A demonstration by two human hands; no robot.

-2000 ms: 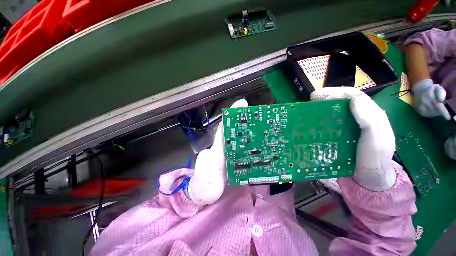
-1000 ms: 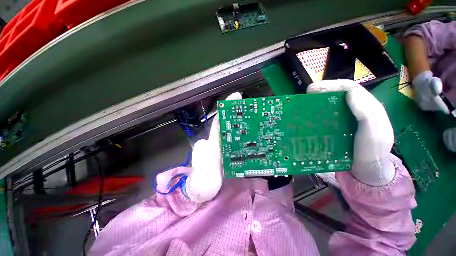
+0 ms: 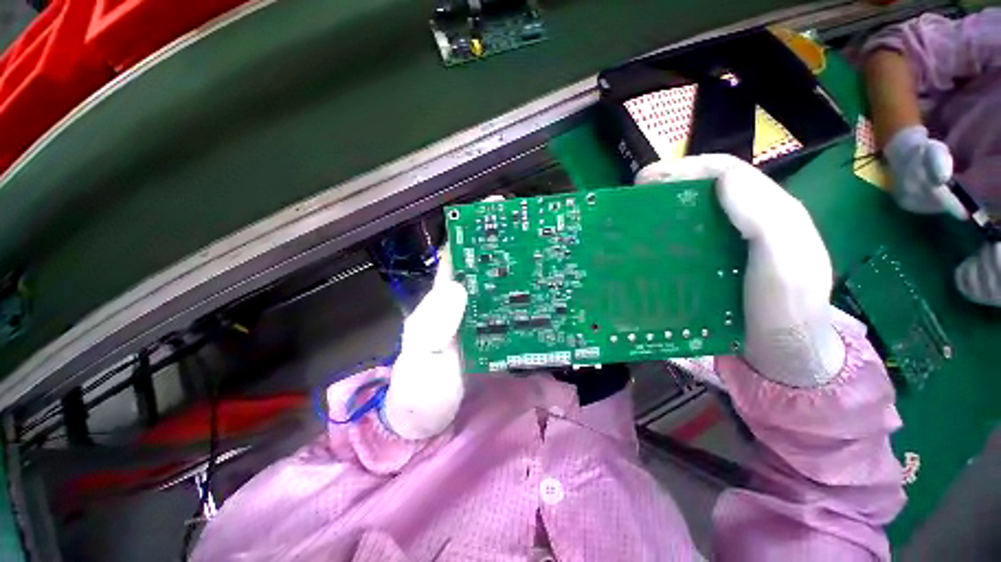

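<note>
A green circuit board [image 3: 598, 280] is held up in front of my chest, its flat side with small solder joints facing me and a row of pale pads along its lower edge. My left hand [image 3: 430, 357], in a white glove with a blue strap and cord at the wrist, grips the board's left edge; its fingers are mostly hidden behind the board. My right hand [image 3: 777, 269], also in a white glove, grips the right end, with fingers over the top edge.
A conveyor belt [image 3: 274, 126] carries another board [image 3: 486, 30]. A black tray [image 3: 719, 99] with label sheets stands behind my right hand. Another board [image 3: 900, 313] lies on the green table at right, near another person's gloved hand [image 3: 920, 167]. Red trays [image 3: 104, 49] stand across the belt.
The view has shifted, so the board and both hands sit further left and slightly higher in the picture. The board is slightly more tilted. The grip is unchanged.
</note>
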